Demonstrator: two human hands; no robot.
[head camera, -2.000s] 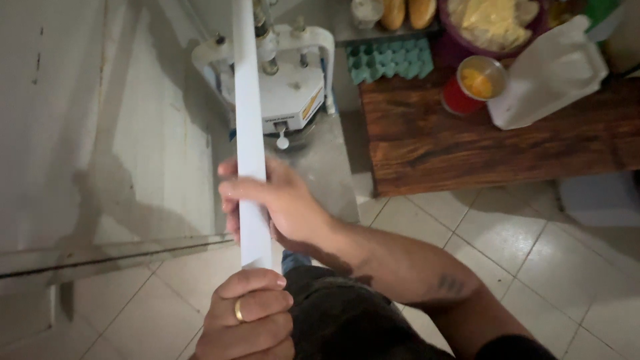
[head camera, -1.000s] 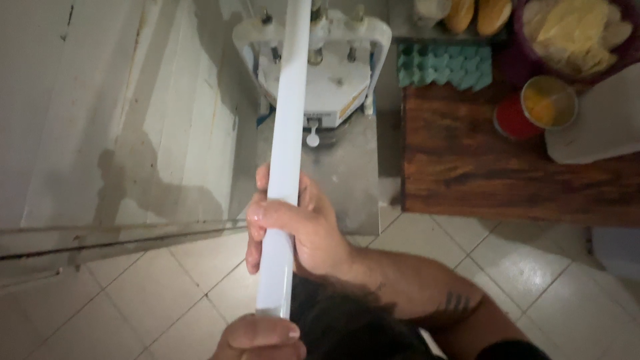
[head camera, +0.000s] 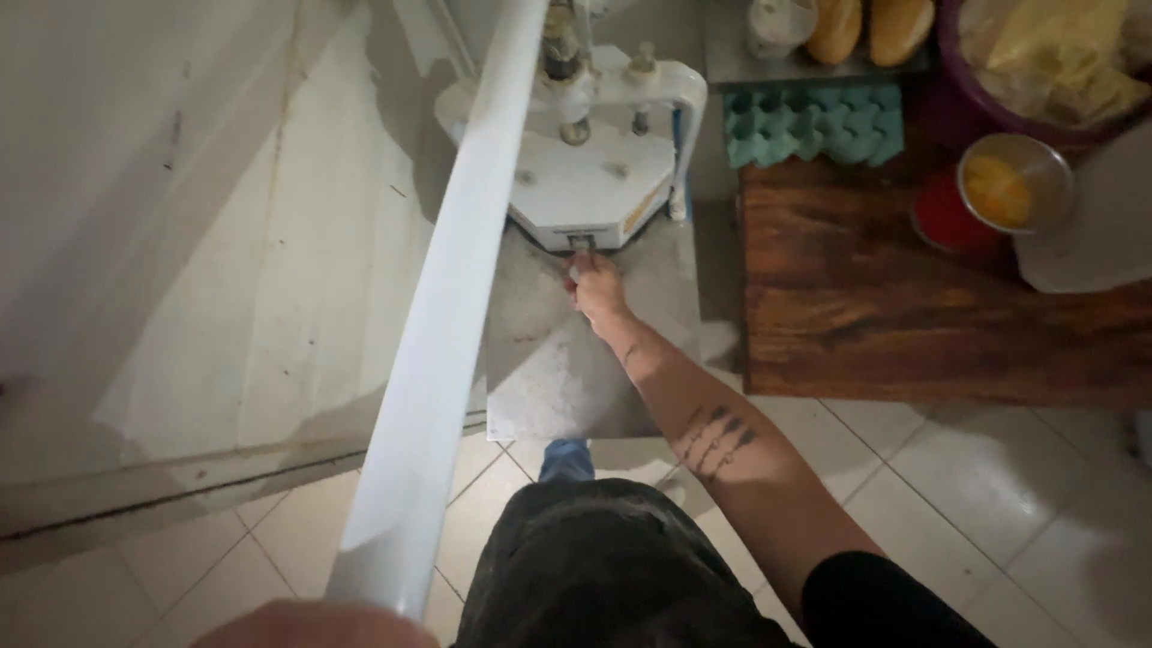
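Note:
A long white bar (head camera: 450, 297), likely a lever handle, runs from the bottom of the view up past the top edge. My left hand (head camera: 315, 625) is closed around its near end and is partly cut off by the bottom edge. My right hand (head camera: 594, 283) reaches forward to the front of a white machine (head camera: 585, 193) with a tubular frame and metal posts. Its fingers grip the small latch or knob (head camera: 578, 268) at the machine's front edge, mostly hidden by them. The machine stands on a grey metal surface (head camera: 558, 378).
At right is a wooden table (head camera: 864, 306) with a green egg carton (head camera: 814, 124), a red cup (head camera: 954, 211) of yellow contents, a white foam tray (head camera: 1098, 216) and a purple bowl (head camera: 954, 72). Bread rolls (head camera: 835, 27) lie beyond. A pale panel (head camera: 225, 252) stands at left.
My right hand has let go of the white bar and moved forward to the small knob on the machine's front. The left hand stays at the bar's near end.

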